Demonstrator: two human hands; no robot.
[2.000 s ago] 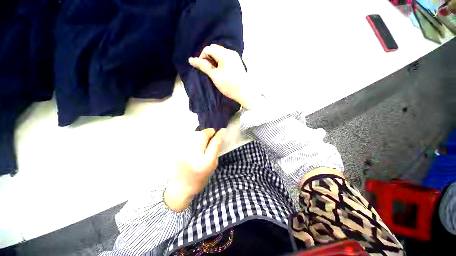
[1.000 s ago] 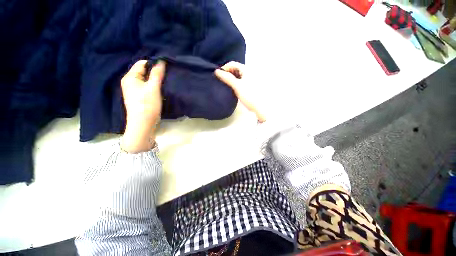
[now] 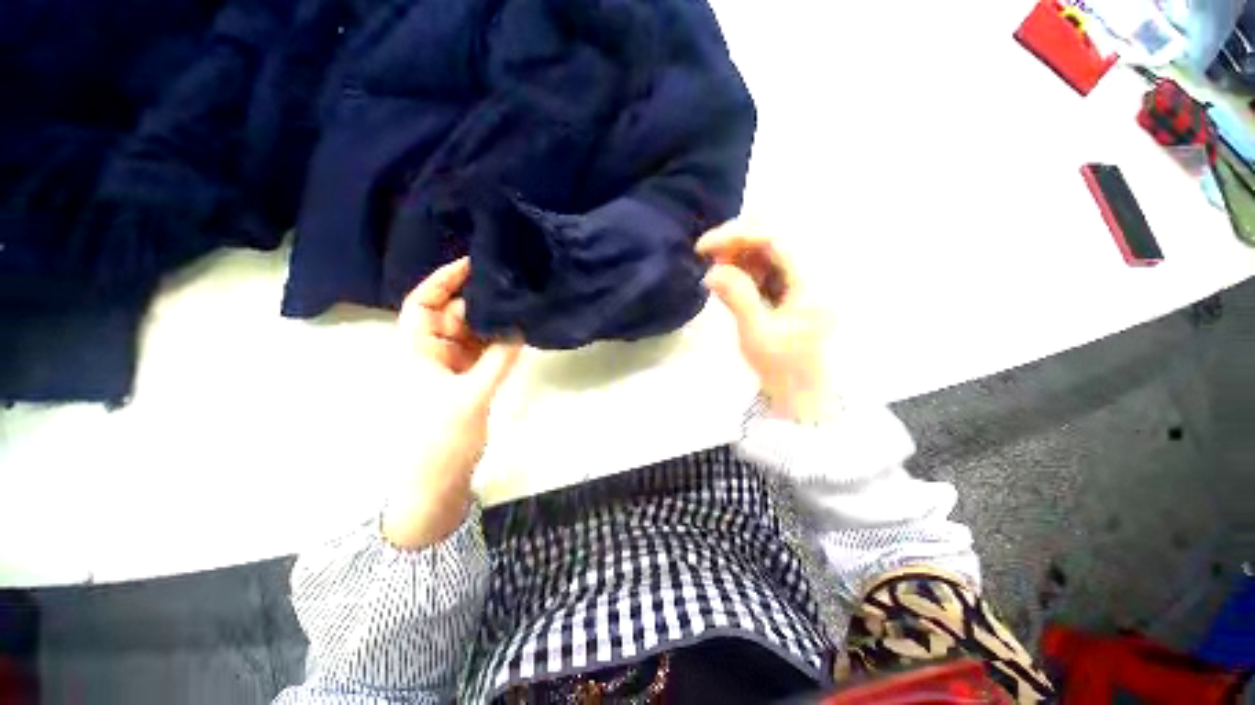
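Note:
A dark navy padded jacket [image 3: 592, 83] lies on the white table, its sleeve [image 3: 619, 262] bunched in front of me. The cuff opening [image 3: 516, 262] faces up and to the left. My left hand [image 3: 461, 331] holds the cuff edge between thumb and fingers at its left side. My right hand [image 3: 754, 296] is at the right side of the sleeve, with thumb and fingertips pinching its edge. No tool shows in either hand. The fingertips are partly blurred against the dark fabric.
A second navy garment [image 3: 83, 234] lies at the left. A phone with a red edge [image 3: 1123, 215] lies at the right, below a red packet [image 3: 1064, 44] and a red-black checked bundle [image 3: 1173, 114]. A red stool [image 3: 1135, 671] stands on the speckled floor at the lower right.
The cuff has been turned so that its opening shows. My left hand has moved lower and to the right, my right hand to the right. The view has shifted, with more of the right-hand items showing.

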